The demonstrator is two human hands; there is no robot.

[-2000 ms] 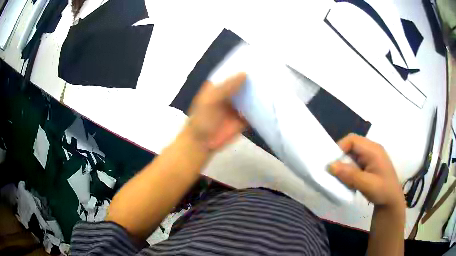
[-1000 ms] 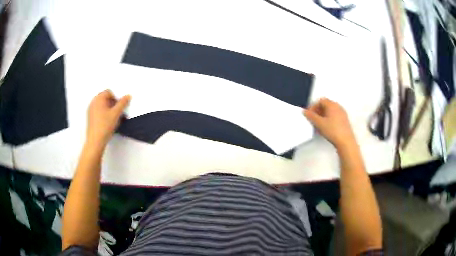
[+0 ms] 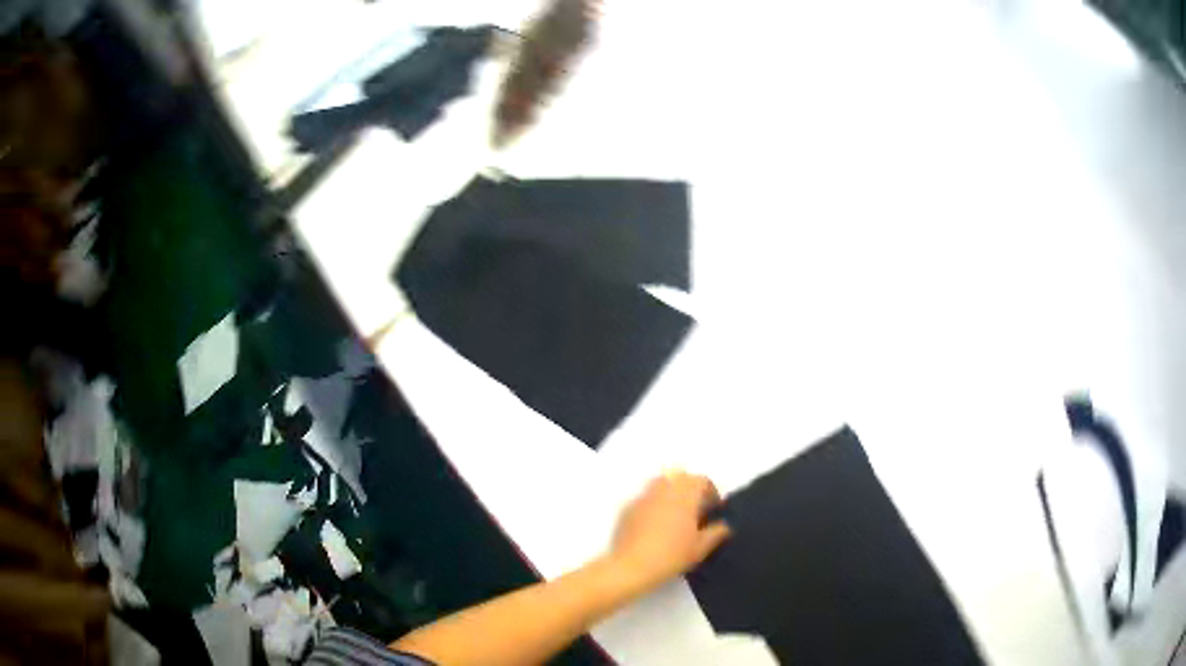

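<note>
My left hand [image 3: 670,527] is at the lower centre, fingers curled at the upper left corner of a dark fabric piece [image 3: 839,559]. Dark cloth shows between the thumb and fingers; the hand is a little blurred. This piece runs out of the lower edge of the picture, with a white notch at its bottom left. A second dark fabric piece [image 3: 553,293] lies on the table farther up, with a narrow notch on its right side. My right hand is out of the picture.
The white table [image 3: 910,260] has a red-trimmed edge. A brown feathery brush [image 3: 546,65] and dark scraps [image 3: 423,78] lie at the top. Slim curved dark pieces [image 3: 1112,481] lie at the right. White offcuts [image 3: 267,514] litter the green floor.
The view has swung to the left. My right hand, the shears and the white curved pattern have left the picture. My left hand is now at the dark fabric's corner.
</note>
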